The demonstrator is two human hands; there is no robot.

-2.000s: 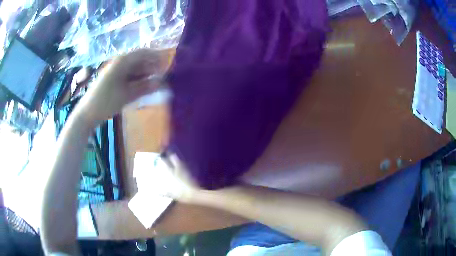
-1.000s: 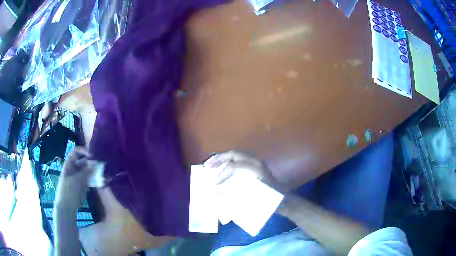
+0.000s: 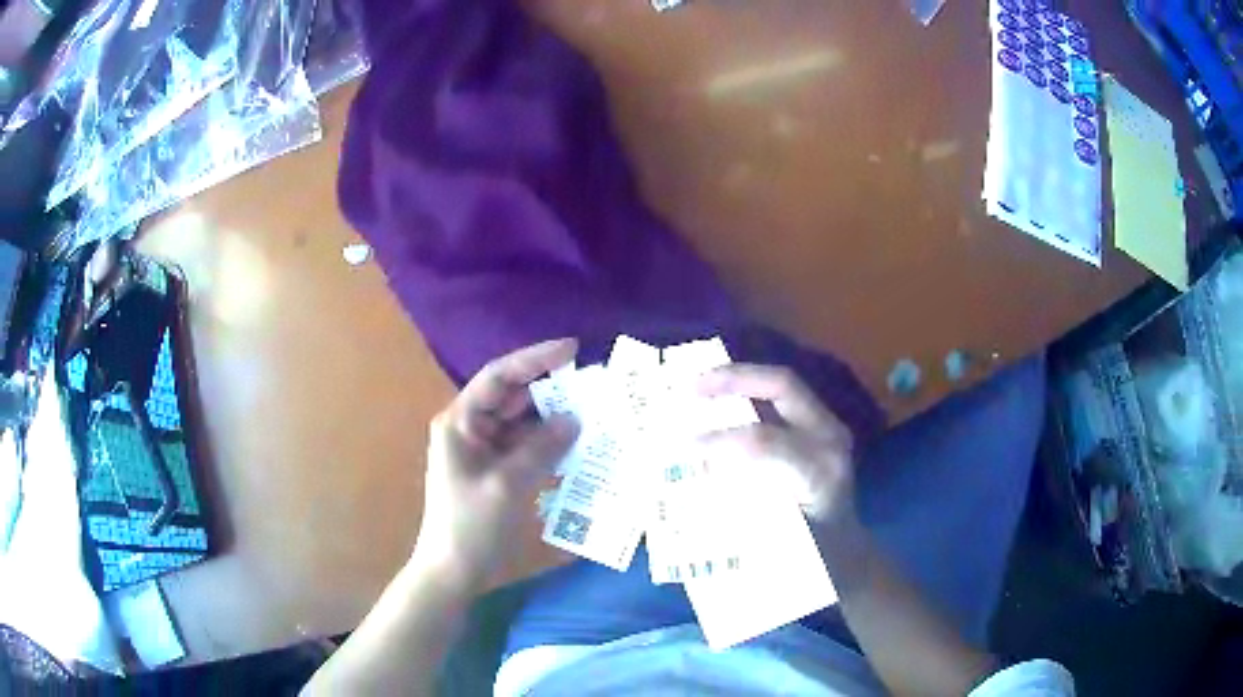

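Note:
Several white hang tags [image 3: 736, 545] with print and barcodes are fanned out in front of me at the table's near edge. My right hand [image 3: 798, 443] grips them from the right. My left hand [image 3: 498, 456] holds a small white label [image 3: 556, 395] beside the tags, between thumb and fingers. Purple cloth [image 3: 504, 177] lies in a loose band from the top of the view down behind both hands. Whether the small label is attached to the cloth is hidden by the tags and hands.
Clear polybags [image 3: 205, 123] lie at the upper left. A black and teal case [image 3: 143, 422] is at the left. A sticker sheet [image 3: 1047, 150] and a yellow pad [image 3: 1145, 184] are at the right. A clear plastic box [image 3: 1179, 436] stands below the table's right edge.
The tags and my right hand have moved a little right and up. My left hand has come from the far left to the tags. The cloth's near end has swung to the right.

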